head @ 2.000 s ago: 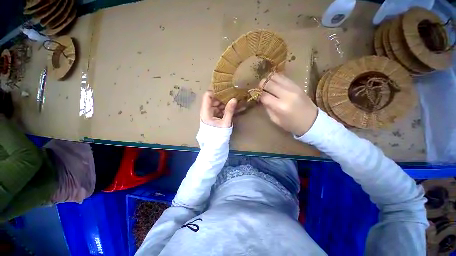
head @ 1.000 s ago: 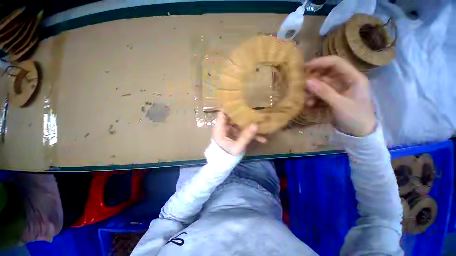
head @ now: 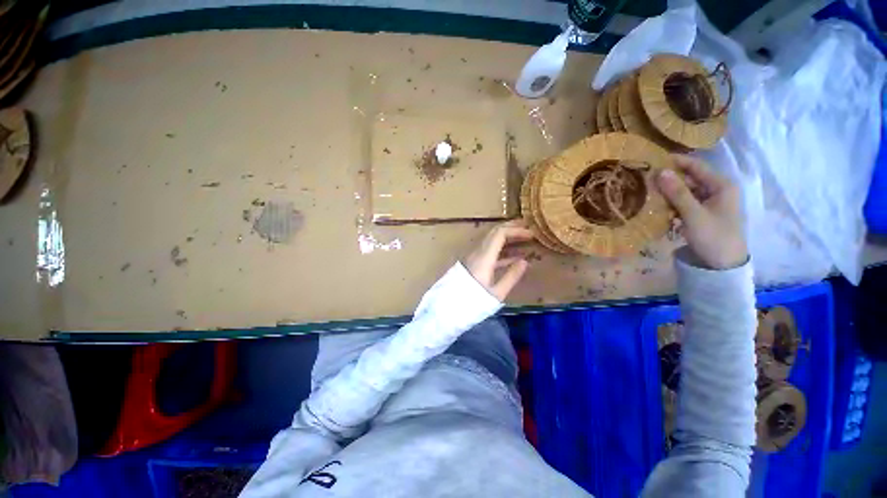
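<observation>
A stack of tan wrapped rings (head: 556, 216) lies on the cardboard right of centre, brown strands curled in the top ring's hole. My right hand (head: 702, 209) grips the top ring's right edge between thumb and fingers. My left hand (head: 501, 258) is at the stack's lower left edge, fingers apart; whether it touches the rings is unclear. A square cardboard pad (head: 418, 191) lies left of the stack, with a white dab (head: 443, 152) ringed by brown specks.
A second ring stack (head: 664, 102) stands behind right, beside a white plastic bag (head: 793, 126). A white spoon-like object (head: 542, 70) and a bottle (head: 589, 14) are at the far edge. Blue crates (head: 822, 374) with rings are below right. A red stool (head: 165, 404) is below left.
The ring held over the pad has moved right onto the stack, uncovering the pad and white dab. Both hands have moved to the stack. The camera view has shifted right.
</observation>
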